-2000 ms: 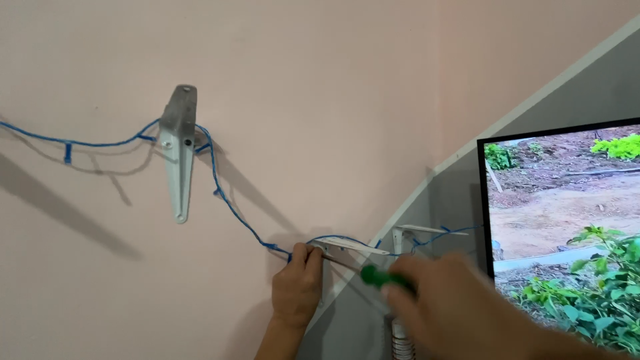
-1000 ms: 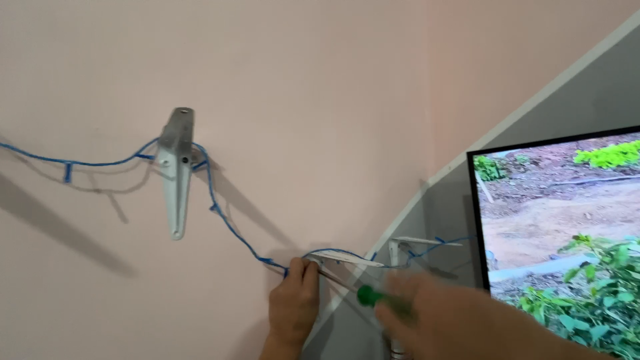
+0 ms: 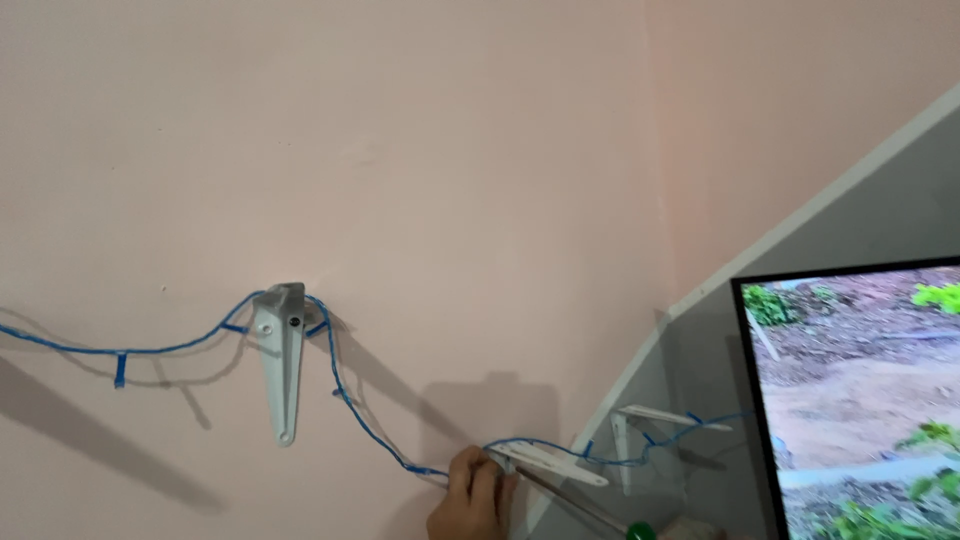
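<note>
My left hand (image 3: 472, 495) is at the bottom middle, its fingers pinched at the wall end of a white shelf bracket (image 3: 559, 463); what lies between the fingertips is hidden. A screwdriver (image 3: 574, 501) with a green handle reaches to the bracket beside these fingers, its tip hard to make out. My right hand (image 3: 694, 529) shows only in part at the bottom edge, around the handle. A blue string-light cable (image 3: 379, 442) runs along the wall, passes near my left fingers and over the bracket.
A metal shelf bracket (image 3: 281, 367) stands out from the pink wall at left, the blue cable draped behind its top. Another white bracket (image 3: 624, 450) is fixed on the grey wall. A television (image 3: 862, 390) with an outdoor picture fills the lower right.
The view has tilted up, so hands and brackets sit lower in the frame. Much of my right hand is now cut off by the bottom edge. My left hand stays at the same bracket.
</note>
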